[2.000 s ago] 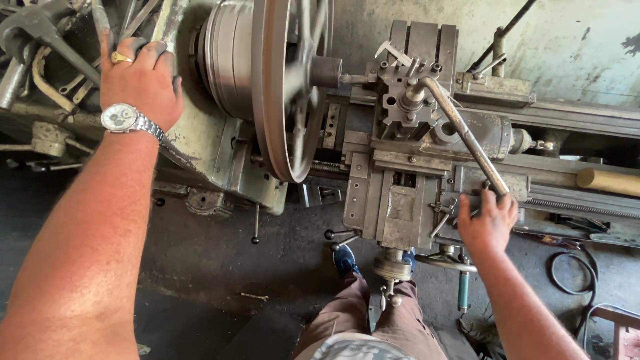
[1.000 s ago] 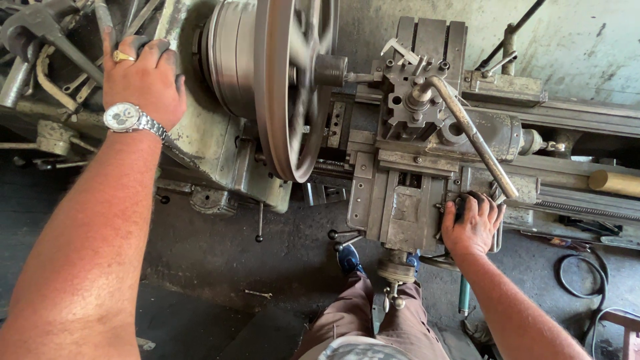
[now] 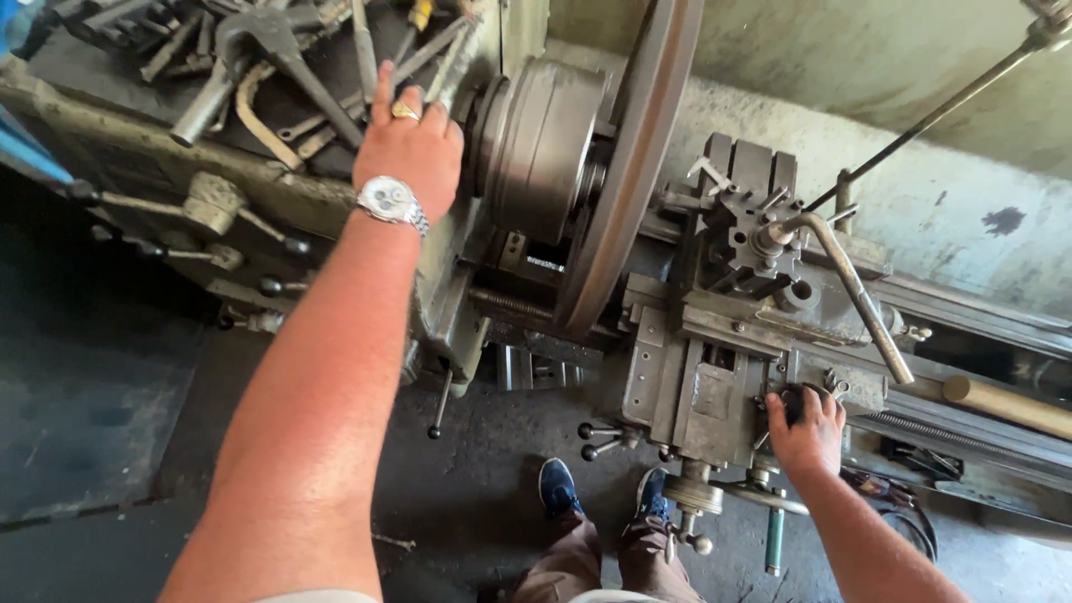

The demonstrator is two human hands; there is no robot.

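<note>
My left hand [image 3: 410, 146] rests on the right edge of the lathe headstock [image 3: 335, 197], fingers apart, beside loose tools. Right of it is the lathe chuck [image 3: 548, 151], with a large rimmed metal wheel [image 3: 641, 167] mounted in front. My right hand [image 3: 804, 431] lies at the lathe carriage, its fingers over a dark part I cannot make out; whether it grips this is unclear. Above it, a bent metal handle [image 3: 858, 293] rises from the tool post [image 3: 754, 243]. A caliper-like metal tool [image 3: 708, 174] lies by the post.
Wrenches and a large forked metal tool [image 3: 268, 54] lie on the headstock. Below the carriage are a cross-slide handwheel [image 3: 693, 494] and a green handle [image 3: 775, 532]. Ball-ended levers [image 3: 599, 440] stick out at its left. A wooden rod [image 3: 1005, 402] lies at the right.
My right hand has moved left from the end of the bent handle to the carriage. The view has shifted and tilted. My left hand remains on the headstock.
</note>
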